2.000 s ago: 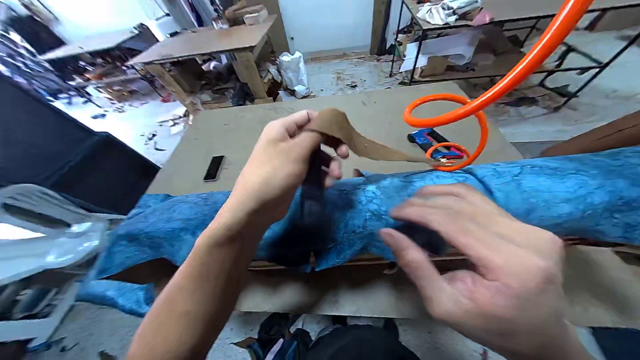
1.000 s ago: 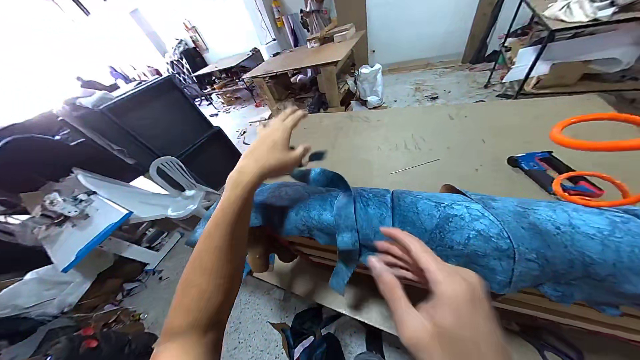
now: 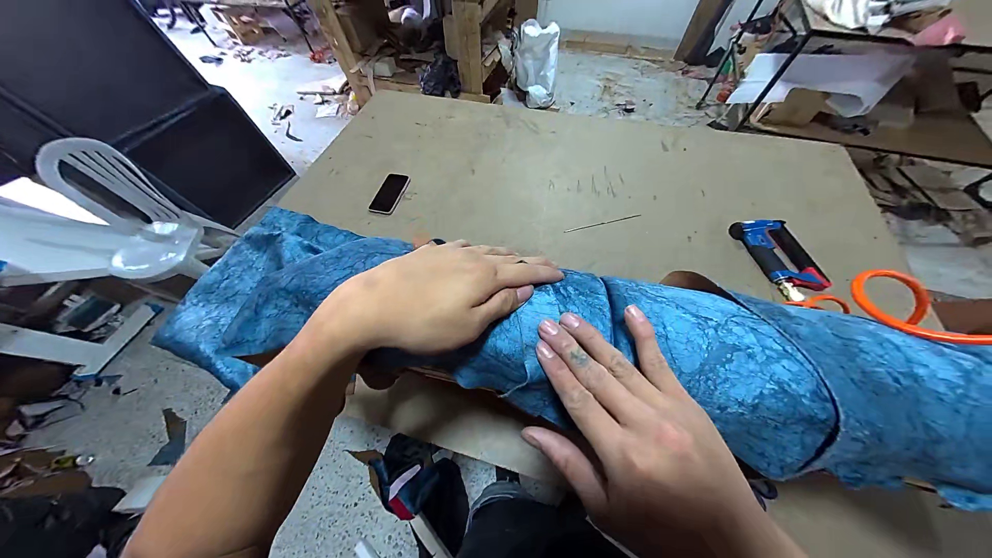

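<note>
A long padded piece wrapped in blue marbled upholstery material (image 3: pixel 713 349) lies across the near side of the table. My left hand (image 3: pixel 434 294) rests flat on its top, fingers pointing right and close together. Just right of it, my right hand (image 3: pixel 620 395) lies with spread fingers on the front face of the blue covering, beside a seam. Neither hand grips anything that shows. Brown backing shows at a flap behind the piece. What lies under my palms is hidden.
On the tabletop (image 3: pixel 496 163) lie a phone (image 3: pixel 389 193), a thin rod (image 3: pixel 602 223) and a blue pneumatic stapler (image 3: pixel 779 256) with an orange air hose (image 3: pixel 891 310). A white plastic chair (image 3: pixel 147 225) stands at the left; scraps litter the floor.
Both hands were raised a second ago, with a blue strip at the covering; now they lie on it. Two seconds ago my left hand held a strip with a brown back.
</note>
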